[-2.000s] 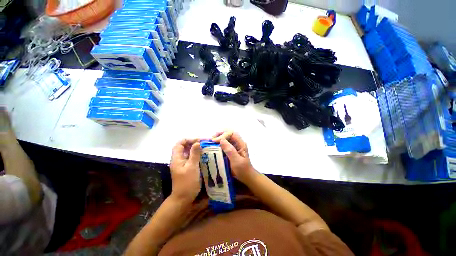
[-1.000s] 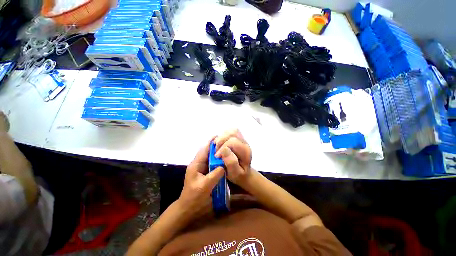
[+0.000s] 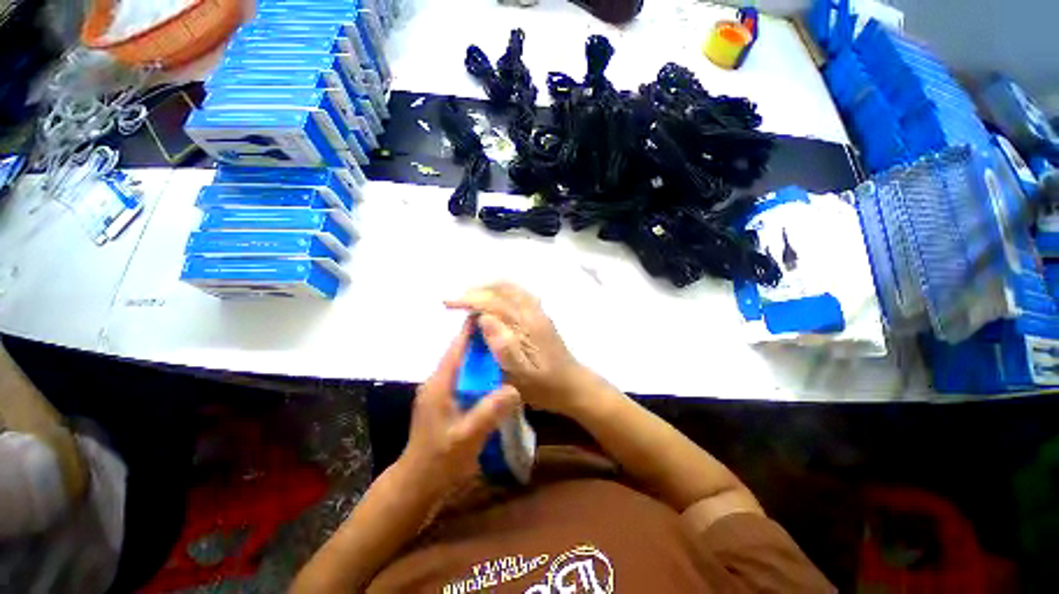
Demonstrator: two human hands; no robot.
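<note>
A blue and white retail box (image 3: 480, 377) is upright over my lap at the table's front edge, its blue narrow side towards me. My left hand (image 3: 444, 415) grips it from the left, thumb across its near side. My right hand (image 3: 528, 348) lies against its top end and right side, fingers stretched to the left; whether it grips the box is hard to tell. The box's top end is partly hidden by my fingers. A heap of coiled black cables (image 3: 633, 157) lies mid-table. Stacked blue and white boxes (image 3: 261, 244) stand at the left.
Flat cartons (image 3: 801, 313) lie right of the cables. Greyish ribbed rows (image 3: 929, 250) and blue cartons (image 3: 912, 104) line the far right. White cables (image 3: 87, 122) and an orange basket (image 3: 174, 41) are at far left. A yellow tape roll (image 3: 728, 44) is at the back. A person's arm (image 3: 35, 412) is at left.
The box has turned from showing its printed face to its narrow blue side. My right hand's fingers have moved from curled at its top to stretched out. The table view has shifted slightly left.
</note>
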